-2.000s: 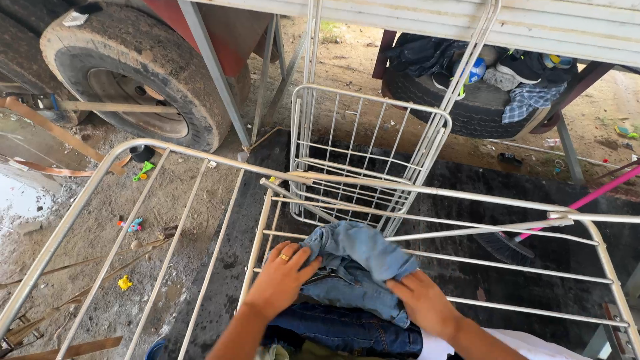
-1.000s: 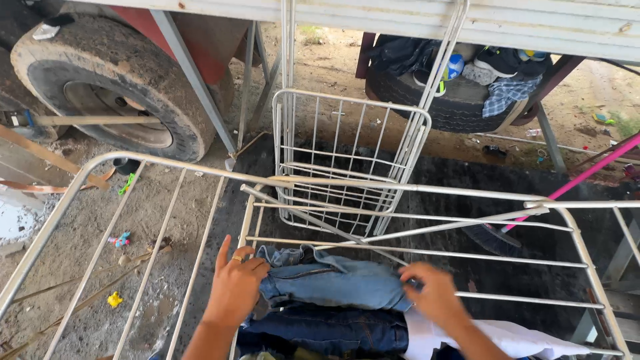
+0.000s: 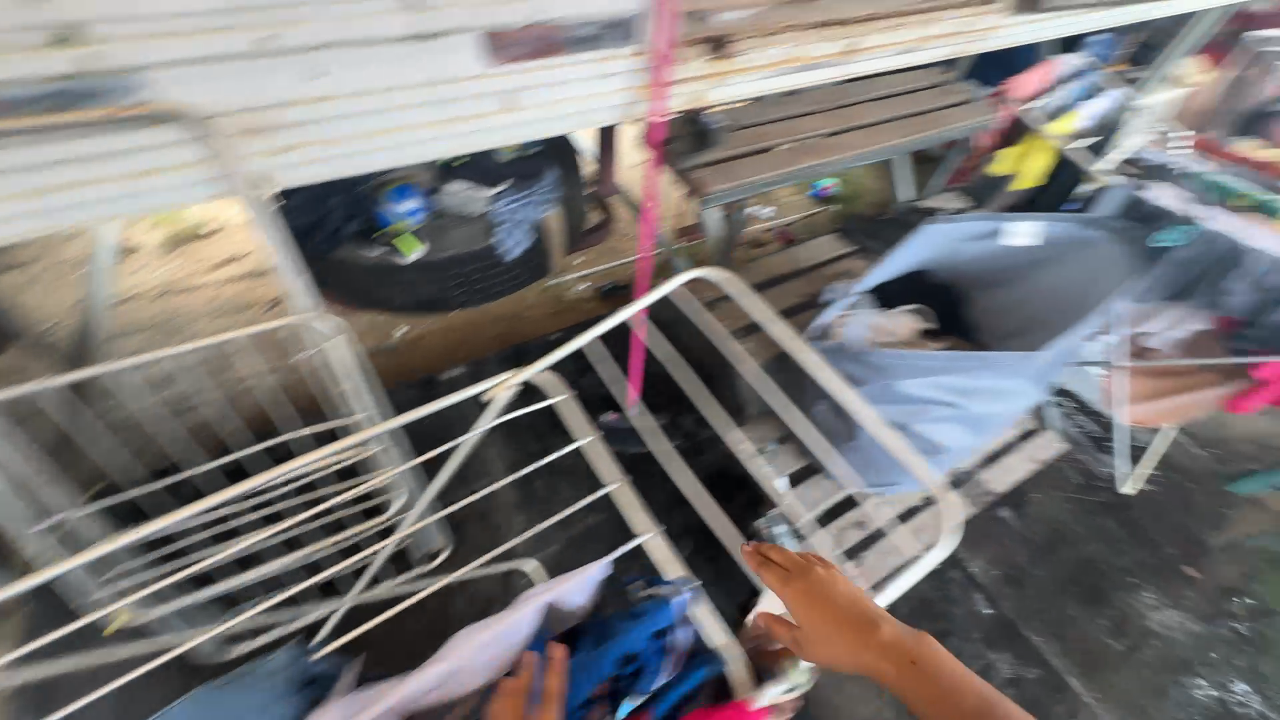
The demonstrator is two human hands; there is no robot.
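Note:
The white metal drying rack (image 3: 600, 345) spans the lower part of the view, with a pale lilac cloth (image 3: 490, 640) and a blue patterned garment (image 3: 625, 635) on it near the bottom. My left hand (image 3: 530, 685) shows only as a few fingertips at the bottom edge, over these clothes; whether it grips anything is hidden. My right hand (image 3: 825, 610) is above the right wing of the rack, fingers extended, holding nothing. A bit of denim (image 3: 250, 690) lies on the rack at bottom left. The view is blurred.
A pink pole (image 3: 650, 200) stands upright behind the rack. A grey-blue fabric holder (image 3: 960, 330) with clothes in it is at the right, over wooden slats. A wooden bench (image 3: 830, 130) and a tyre (image 3: 450, 270) holding assorted items are at the back. A wire cart (image 3: 340, 390) stands left.
The view has swung far to the right. Both hands have let go of the light blue denim garment they held before; my right hand is now over the rack's right wing.

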